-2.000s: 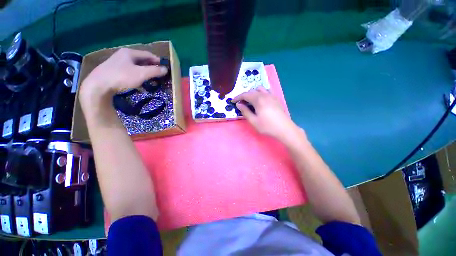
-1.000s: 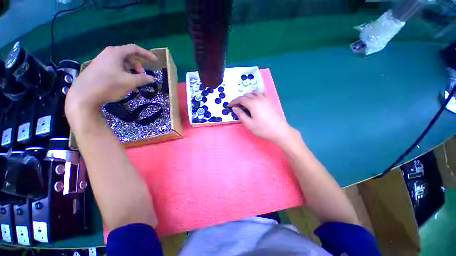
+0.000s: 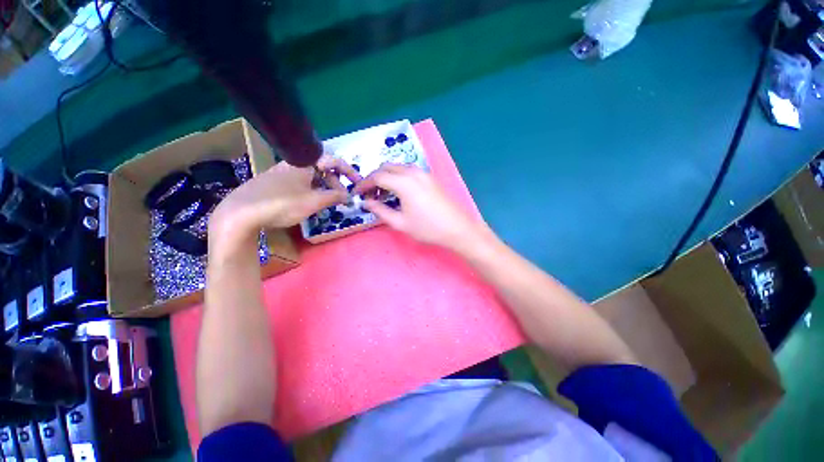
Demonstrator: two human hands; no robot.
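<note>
My left hand and my right hand meet over the white parts tray, fingertips close together around a small part that is too small to make out. Black and pale discs lie in the tray. The dark hanging screwdriver slants down, its tip just above my left fingers. The screw box stands left of the tray, with tiny silver screws and black curved parts in it. The tray and part of the box rest on the pink-red mat.
Dark camera bodies with white labels stand at the left. A plastic-wrapped item lies at the back. A black cord hangs at right. An open carton stands beside the bench edge, with a dark item near it.
My left hand has moved from above the screw box to the tray, meeting my right hand. My right hand has lifted from the discs. The view has turned, and the screwdriver now slants.
</note>
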